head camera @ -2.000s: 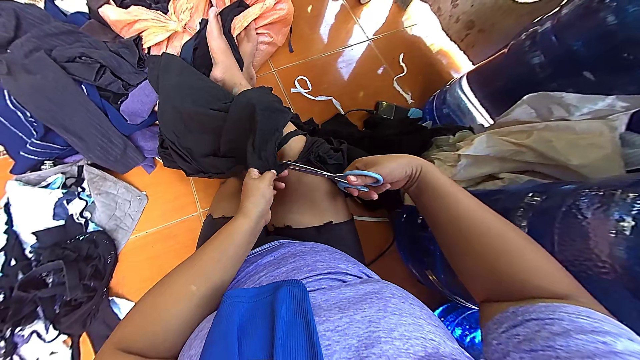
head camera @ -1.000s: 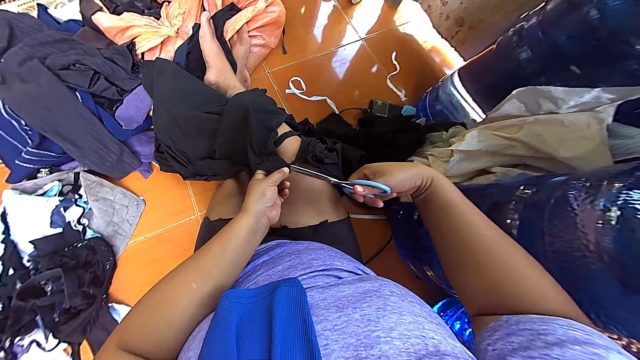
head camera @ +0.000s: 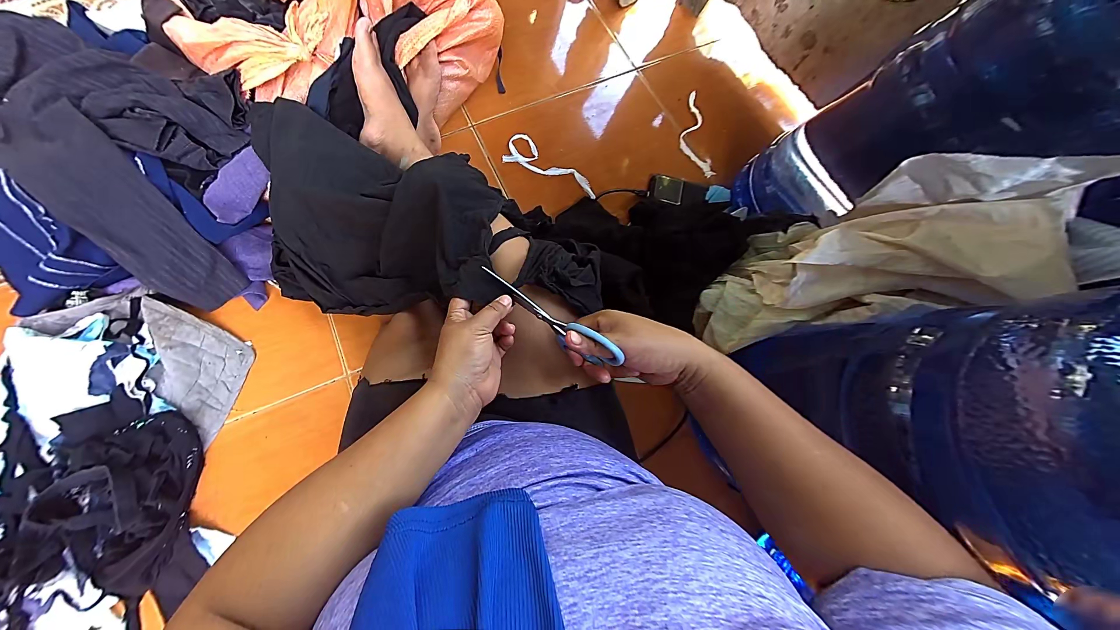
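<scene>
Black fabric (head camera: 350, 219) lies draped across my legs. My left hand (head camera: 477, 346) pinches its lower edge between thumb and fingers. My right hand (head camera: 634, 346) holds scissors (head camera: 595, 344) with light blue handles, its fingers in and around the loops. The blades point up and left, and their tips touch or lie close to the black fabric, just above my left hand. Whether the blades are slightly parted is hard to tell. More black cloth (head camera: 569, 267) is bunched to the right of the blade tips. A blue ribbed cloth (head camera: 464, 564) rests on my shirt.
Dark and purple clothes (head camera: 114, 166) are heaped at the left, above a pile of black and white fabric (head camera: 105, 499). An orange cloth (head camera: 455, 52) lies near my feet. White strips (head camera: 547, 166) lie on the tiled floor. Large blue containers (head camera: 980, 411) and beige cloth (head camera: 936, 254) stand right.
The scissors' blades look a little more steeply angled than before, with the right hand slightly lower. Both hands keep the same hold.
</scene>
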